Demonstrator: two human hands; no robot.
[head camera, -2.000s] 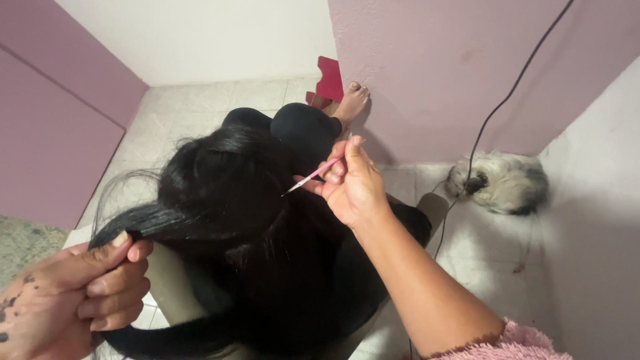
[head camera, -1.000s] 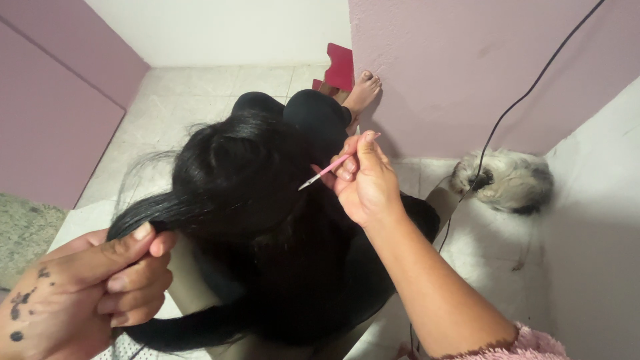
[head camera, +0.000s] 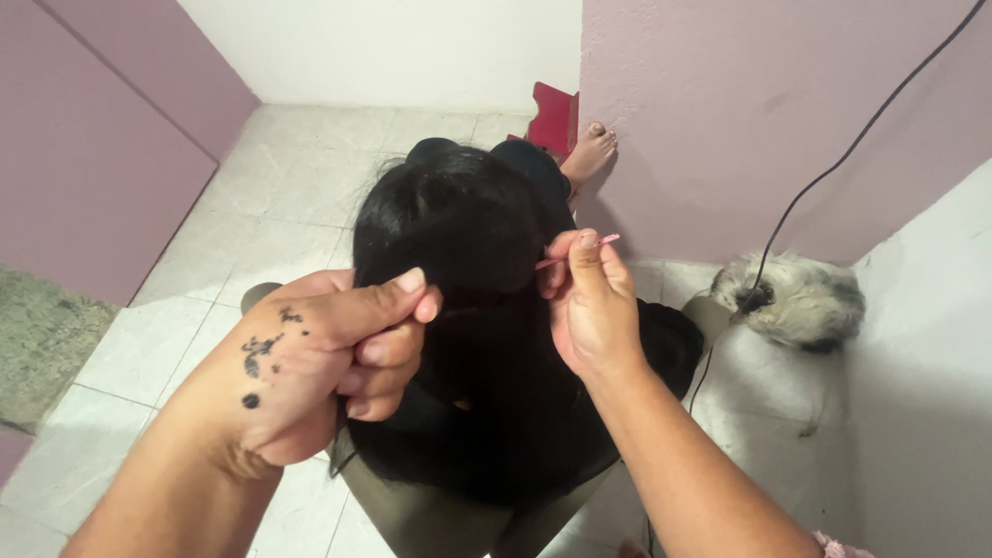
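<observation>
A seated person with long black hair (head camera: 465, 225) is below me, seen from behind and above. My left hand (head camera: 356, 349), with dark marks on its back, is closed at the left side of the hair, thumb against the forefinger; dark strands seem to run into it, though its grip is partly hidden. At the right side of the head, my right hand (head camera: 589, 298) pinches a thin pink stick-like tool (head camera: 610, 239) between thumb and fingers. The tool's near end points left to the hair, and its tip is lost against the black.
A black cable (head camera: 821, 174) hangs at the right and runs down past a white and grey furry animal (head camera: 802, 298) lying by the wall. The person's bare foot (head camera: 590, 155) rests beside a red object (head camera: 552, 116) at the wall corner. Pale tiles (head camera: 271, 186) cover the floor.
My left hand has moved in from the left, nearer to the back of the head. The hair section that stretched out to the left no longer does so. The pink tool stays in my right hand.
</observation>
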